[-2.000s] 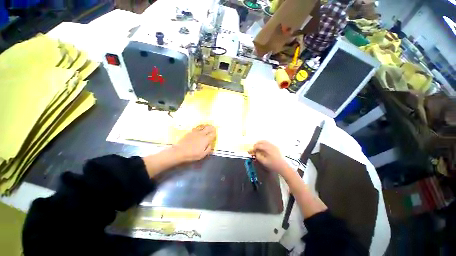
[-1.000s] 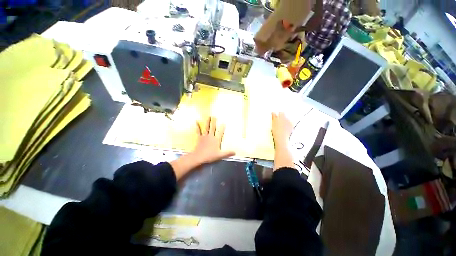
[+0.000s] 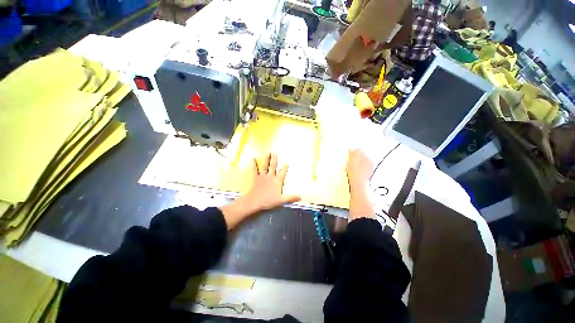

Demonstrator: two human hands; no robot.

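Observation:
A yellow panel (image 3: 284, 142) lies flat under the clamp area of the white sewing machine with a grey head cover (image 3: 198, 104), brightly lit. My left hand (image 3: 270, 186) is flat on the panel's near part, fingers spread. My right hand (image 3: 360, 170) rests at the panel's right edge; whether its fingers pinch the edge is not clear. Teal thread snips (image 3: 321, 226) lie on the dark surface below the panel, between my forearms, their lower end near my right sleeve.
A tall yellow stack (image 3: 50, 132) is at left. A brown pile (image 3: 451, 258) and a dark strip (image 3: 403, 192) lie at right. A grey screen (image 3: 439, 104) stands at right rear beside a thread cone (image 3: 364, 104). Yellow scraps (image 3: 220, 291) lie along the front edge. A person in a checked shirt is behind.
Since two seconds ago, my left hand has spread out flat on the panel. My right hand has moved away from beside the snips, up and right to the panel's right edge.

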